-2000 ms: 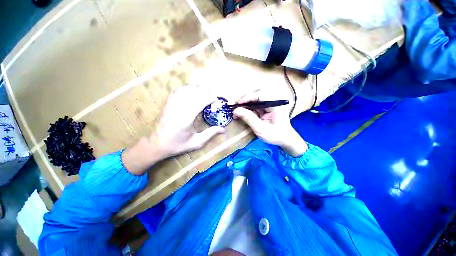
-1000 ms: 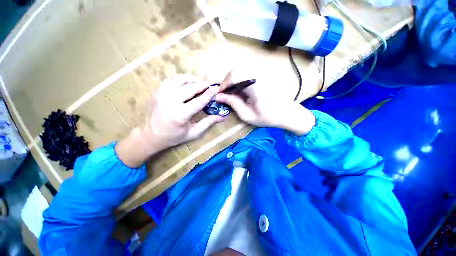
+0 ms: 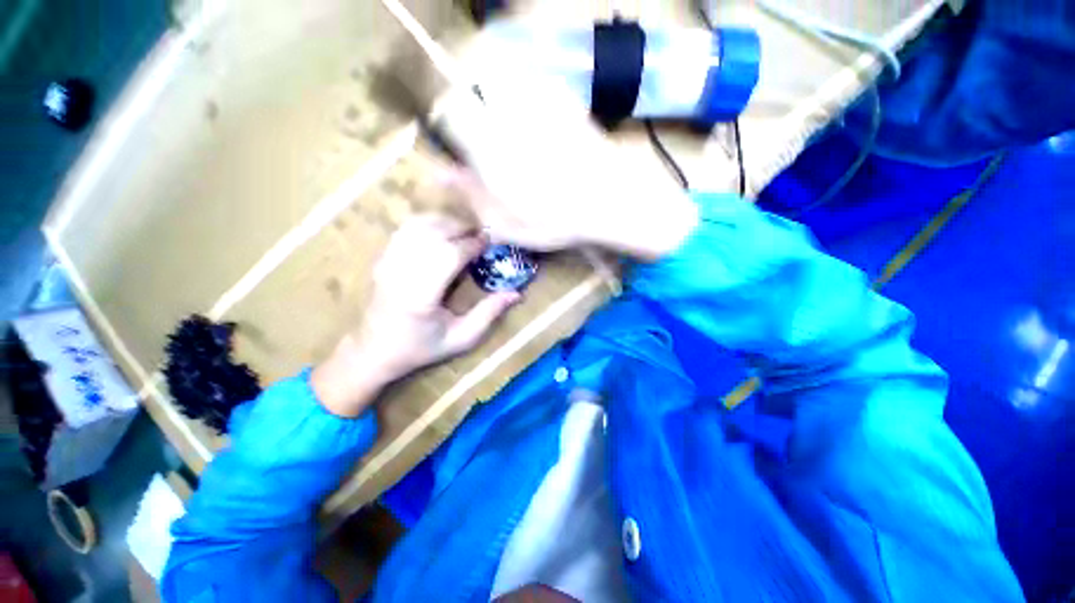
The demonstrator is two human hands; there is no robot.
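My left hand [image 3: 413, 295] holds the round black unit [image 3: 503, 269] on the cardboard between thumb and fingers, its silvery patterned face up. My right hand [image 3: 536, 165] is blurred and overexposed, raised above and beyond the unit, its fingers toward the upper left. A dark blurred streak shows by its fingertips; I cannot tell whether it is the tweezers. The syringe barrel [image 3: 678, 73], with black band and blue cap, lies just beyond my right hand, which partly covers its pale front end. Small black components [image 3: 208, 372] lie piled at the left.
Cardboard work surface [image 3: 283, 153] with pale tape strips. A white carton [image 3: 88, 383] with blue writing, holding black pieces, and a tape roll [image 3: 71, 521] are at far left. Another round unit [image 3: 68, 104] is at upper left. A pale hose [image 3: 875, 118] loops at upper right, near a person's blue sleeve [image 3: 984, 88].
My right hand has left the unit and moved up and left toward the syringe barrel. The dark tweezers no longer show clearly. My left hand still holds the unit. The view has shifted, showing more at left.
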